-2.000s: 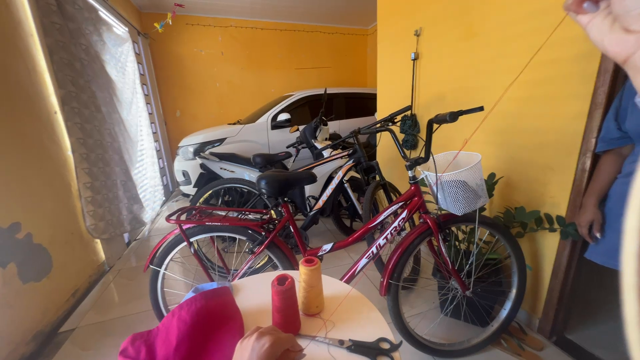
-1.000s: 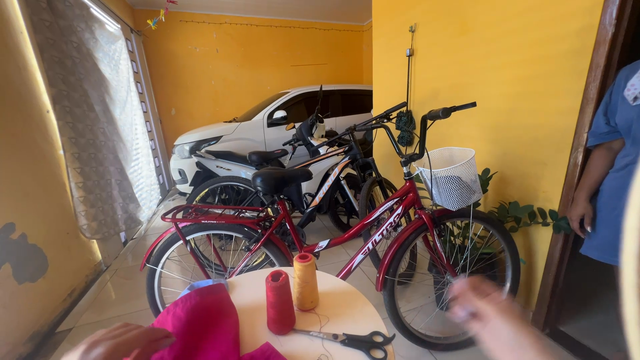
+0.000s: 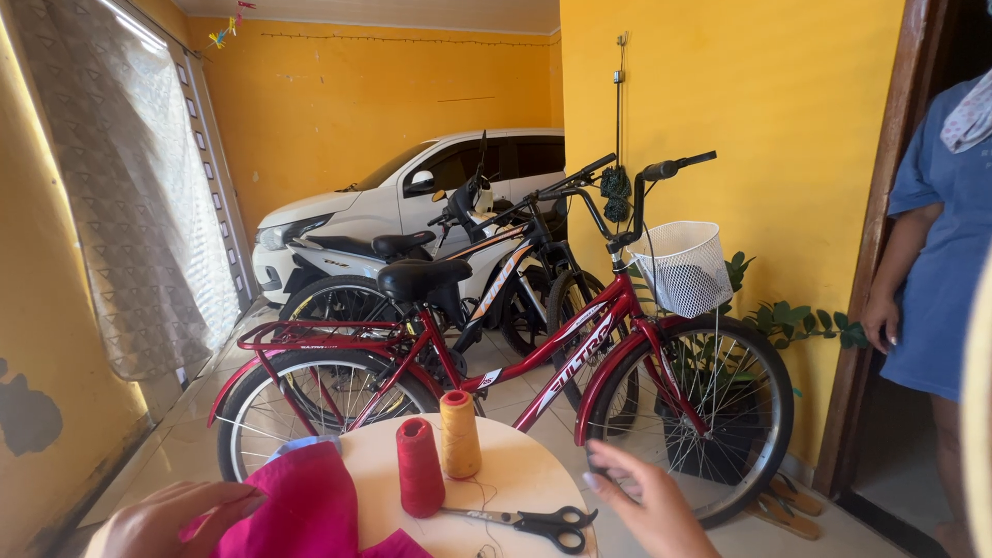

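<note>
My left hand pinches the edge of a magenta cloth between thumb and fingertips, at the lower left. A light blue piece of fabric shows behind the cloth. My right hand is raised past the table's right edge, thumb and fingers apart; no thread can be made out between them. On the round cream table stand a red thread cone and, just behind it, a yellow-orange thread cone. Scissors with black handles lie before the cones, beside loose thread.
A red bicycle with a white basket stands right behind the table. Beyond it are another bicycle, a motorcycle and a white car. A potted plant and sandals are at right. A person stands in the doorway.
My right hand, raised at the upper right two seconds ago, has come down to the table's right side. My left hand has moved from near the scissors to the magenta cloth.
</note>
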